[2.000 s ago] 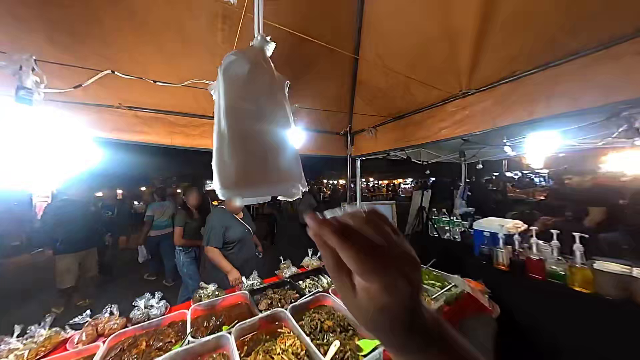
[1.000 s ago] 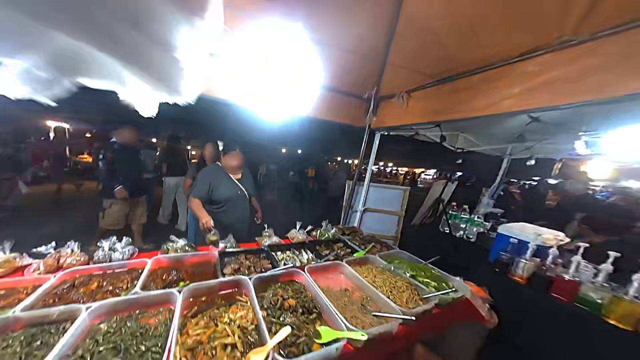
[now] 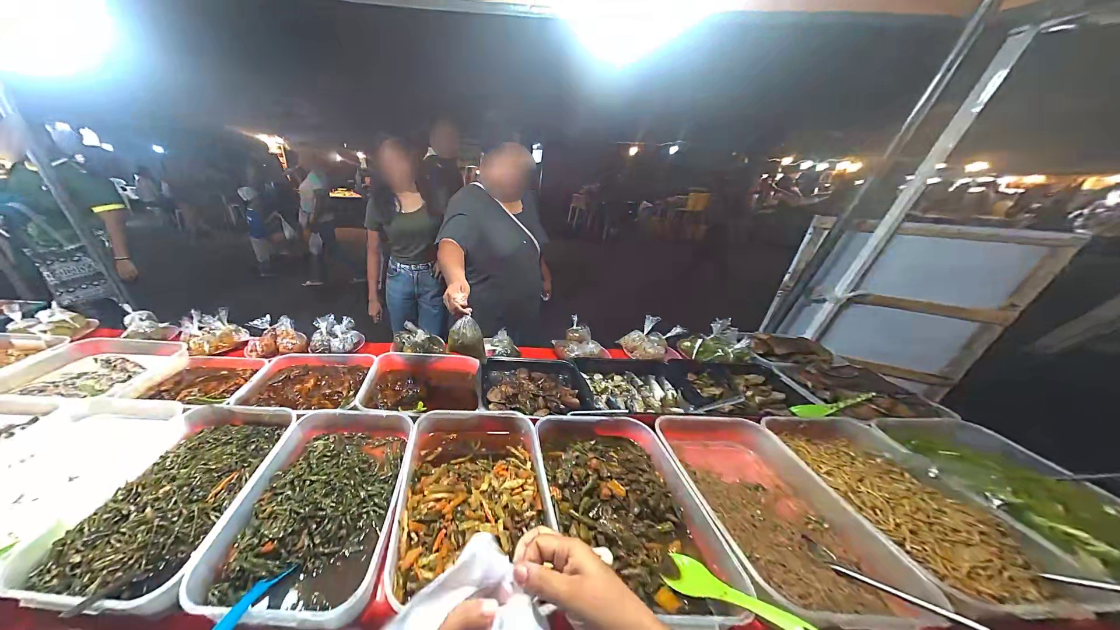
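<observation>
My right hand (image 3: 573, 573) pinches the edge of a white plastic bag (image 3: 468, 582) at the bottom centre. My left hand (image 3: 471, 615) shows only by its fingertips at the bottom edge, closed on the same bag. Both hands are over the near edge of a plastic tub of mixed vegetables (image 3: 477, 477) and a tub of dark green and orange vegetables (image 3: 612, 490). A lime-green plastic spoon (image 3: 726, 595) leans in the second tub, right of my right hand. Left of the bag, a blue plastic utensil (image 3: 254, 599) rests on a tub of chopped greens (image 3: 324, 490).
More food tubs extend both ways, with black trays (image 3: 534, 389) behind. Tied bags of food (image 3: 647, 337) line the red far edge. Across the counter a person in a dark top (image 3: 494, 236) holds a filled bag (image 3: 465, 337), beside another person (image 3: 407, 219). A framed panel (image 3: 936, 280) leans at right.
The view has swung down and left to the food tubs. A raised hand near hanging white bags was in view two seconds ago; now both my hands are low, on a white bag.
</observation>
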